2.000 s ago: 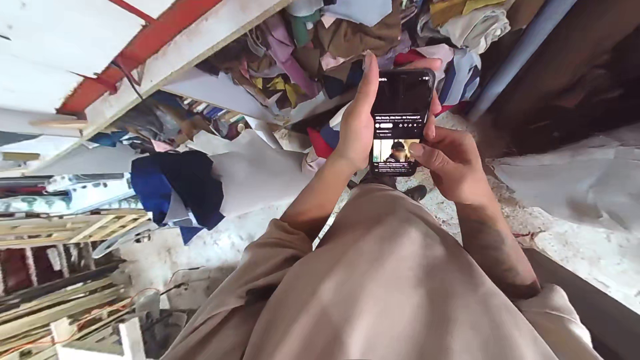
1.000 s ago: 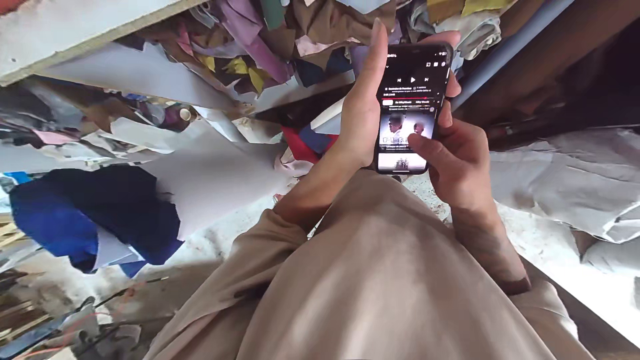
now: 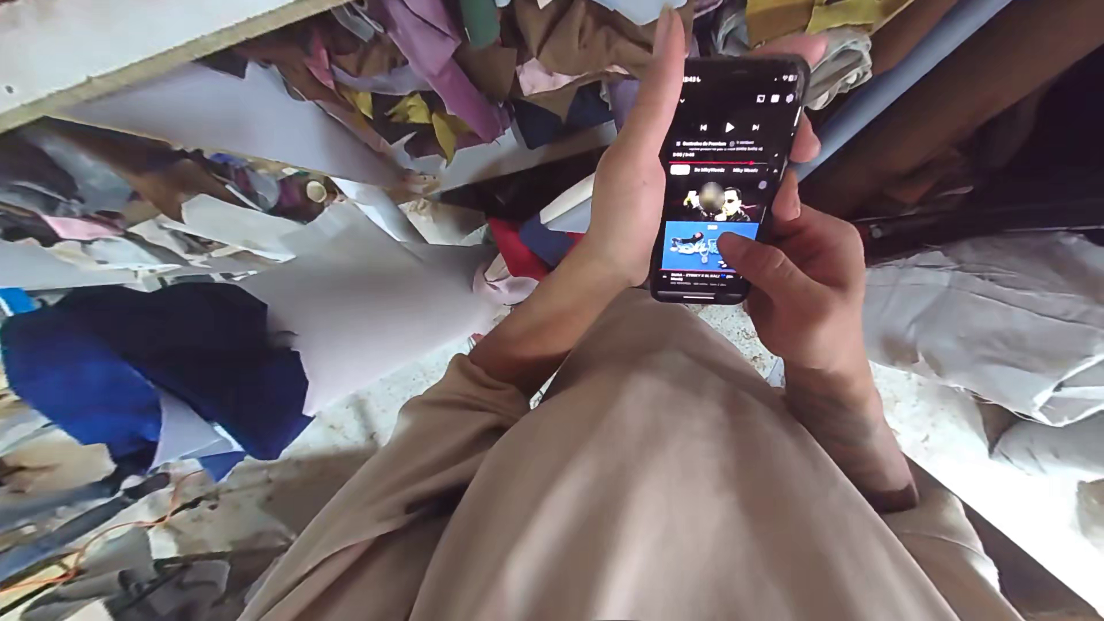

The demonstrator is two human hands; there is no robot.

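Note:
A black smartphone (image 3: 729, 177) is held upright at the upper middle right, its lit screen showing a dark page with pictures and writing. My left hand (image 3: 634, 172) grips it from the left side and behind, the thumb pointing up along its left edge and fingertips showing past the right edge. My right hand (image 3: 806, 285) is at the phone's lower right corner, the thumb over the lower part of the screen and the other fingers curled partly out of sight. The loose tan garment on my body fills the area below both hands.
Fabric scraps (image 3: 431, 69) of many colours are heaped on shelving beyond the phone. A pale board edge (image 3: 155, 43) crosses the upper left. Dark and blue cloth (image 3: 164, 371) lies at left beside a large pale sheet (image 3: 371, 293). Grey wrapped material (image 3: 992, 319) is at right, near a long pipe (image 3: 906, 82).
The pictures on the phone's screen have changed, and my right thumb has moved over its lower part. Both hands stay at the phone. The view has shifted since the oldest frame.

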